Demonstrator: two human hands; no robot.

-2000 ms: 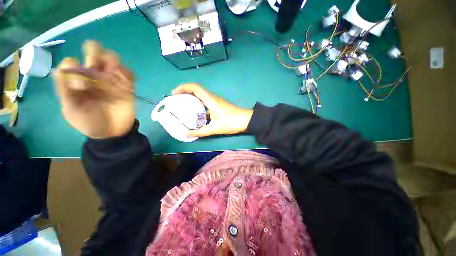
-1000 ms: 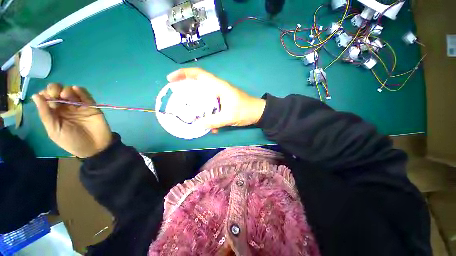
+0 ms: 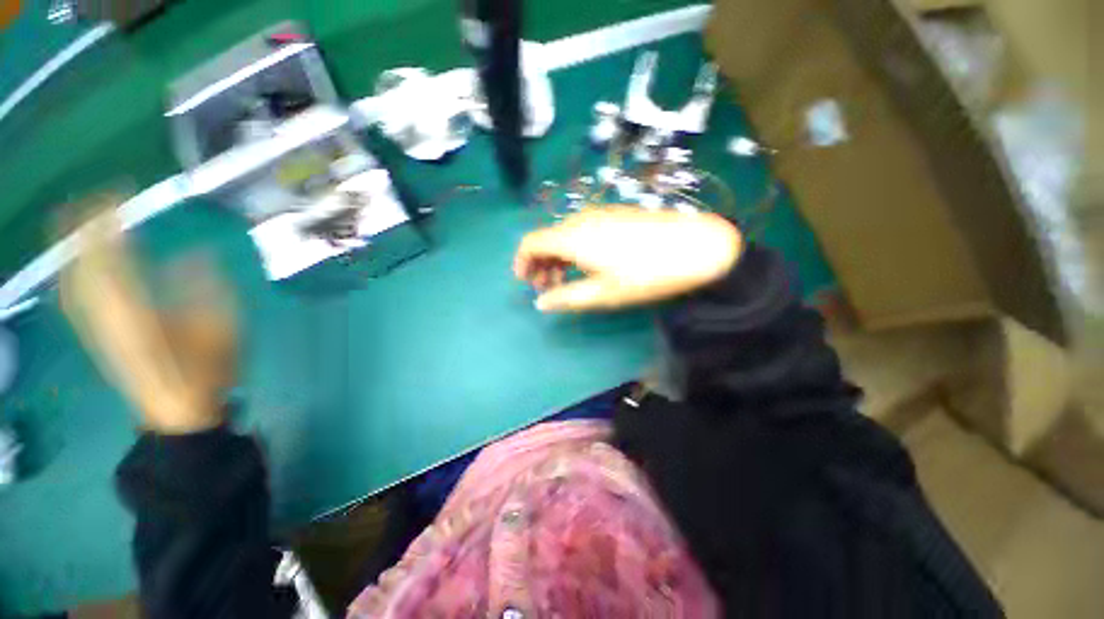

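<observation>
My left hand (image 3: 151, 320) is raised over the left of the bench, badly blurred, with thumb and fingers apart and nothing visible in it. My right hand (image 3: 630, 256) is over the bench just in front of the wired component pile (image 3: 636, 169), its fingers curled; whether they hold anything cannot be told. The pile shows small white blocks with thin tangled leads, partly hidden by this hand. The white housing from the earlier frames cannot be made out in either hand.
The screw feeder (image 3: 327, 224) stands at the back left. A black screwdriver (image 3: 499, 97) hangs at the back centre, in front of white plastic parts (image 3: 418, 115). A white forked bracket (image 3: 666, 109) lies behind the pile. A large open carton (image 3: 908, 181) is at right.
The view has turned to the right. The white housing has left my right hand, which is now near the pile. My left hand no longer visibly holds the wires.
</observation>
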